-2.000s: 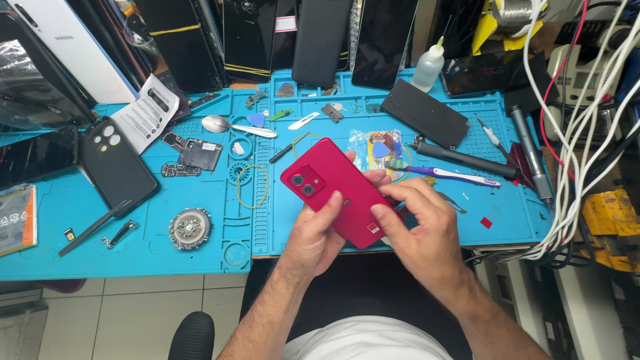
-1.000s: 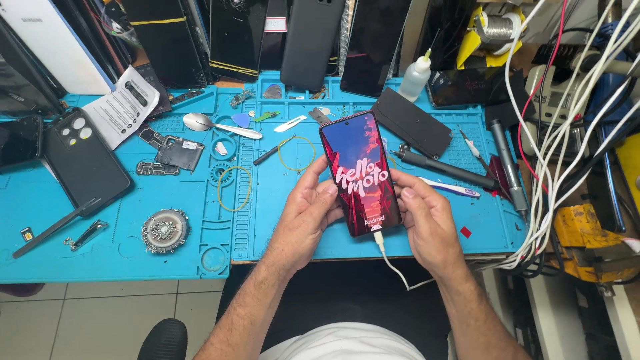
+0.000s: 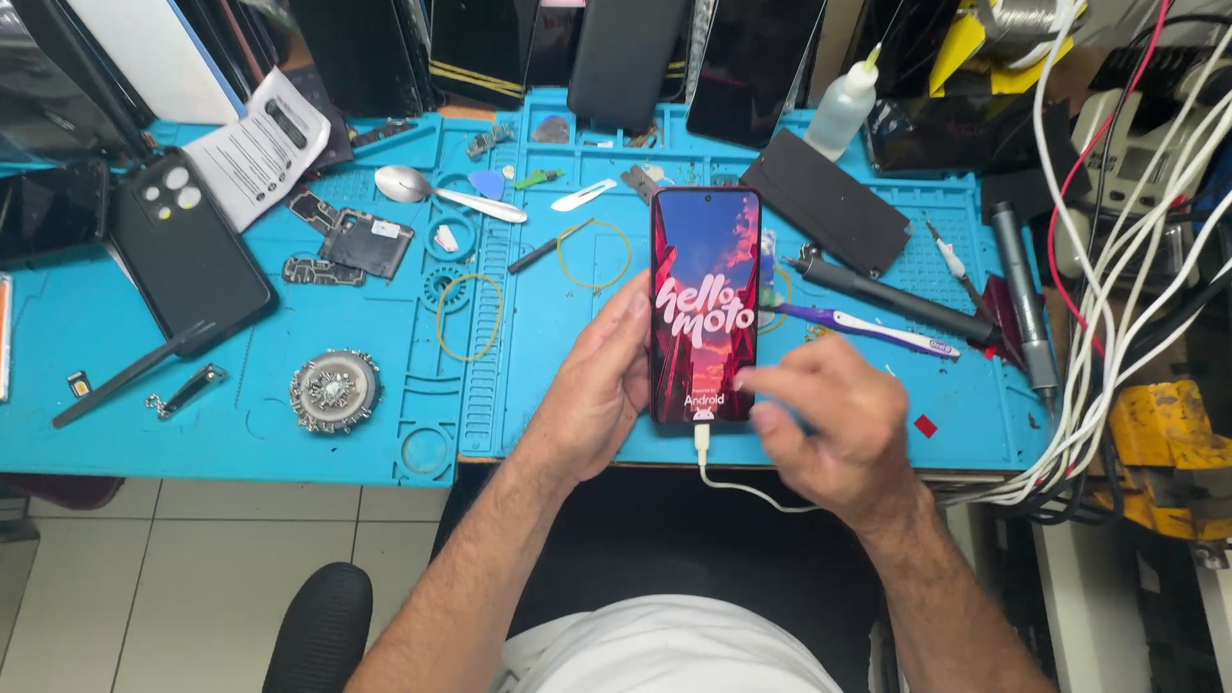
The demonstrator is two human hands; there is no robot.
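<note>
A Motorola smartphone (image 3: 705,298) is upright in my left hand (image 3: 597,385), its lit screen facing me with a start-up picture. The left fingers grip its left edge and reach behind it. A white charging cable (image 3: 702,445) is plugged into the bottom edge and runs right beneath my right hand (image 3: 837,423). That hand is off the phone, fingers bent and apart, index fingertip close to the lower right corner of the screen, slightly blurred. Right of the phone lies a purple and white toothbrush (image 3: 857,327).
On the blue repair mat (image 3: 241,385) lie a black phone case (image 3: 192,250), a metal spoon (image 3: 452,194), circuit boards (image 3: 327,269), rubber bands (image 3: 469,318) and a round bit holder (image 3: 335,390). White cables (image 3: 1107,337) hang at the right; a dropper bottle (image 3: 842,111) stands behind.
The phone has turned from its red back to its lit screen. My right hand, on the phone's right edge one second ago, has let go.
</note>
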